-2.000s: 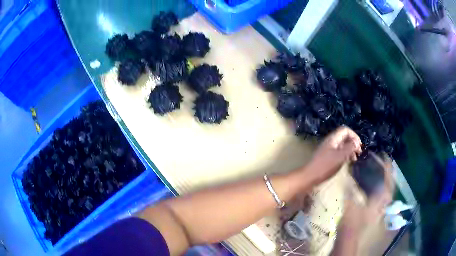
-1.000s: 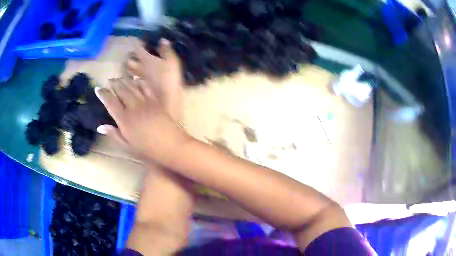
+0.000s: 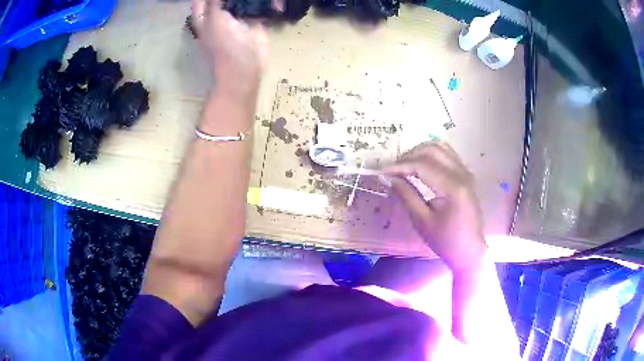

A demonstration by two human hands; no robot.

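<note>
My right hand [image 3: 439, 194] is at the right of the glue dish [image 3: 329, 154] and holds a thin white cotton swab [image 3: 366, 170] like a pen, its tip at the dish's lower edge. Crossed white swabs [image 3: 355, 189] lie just below the dish. My left hand [image 3: 229, 35] is at the top edge of the picture, against the heap of black spiky pieces [image 3: 367, 8]. Its fingers are partly cut off, and whether they grip a piece cannot be told.
A black spiky cluster [image 3: 88, 102] lies at the left. Two white glue bottles [image 3: 498, 51] are at the upper right. A pale strip [image 3: 293, 202] lies near the front edge of the stained cardboard [image 3: 395, 77]. Blue crates [image 3: 60, 15] stand at upper left and below.
The hands have parted from the left cluster, where they were crossed. My left hand has moved up to the heap, my right hand to the dish with a swab. The view has shifted.
</note>
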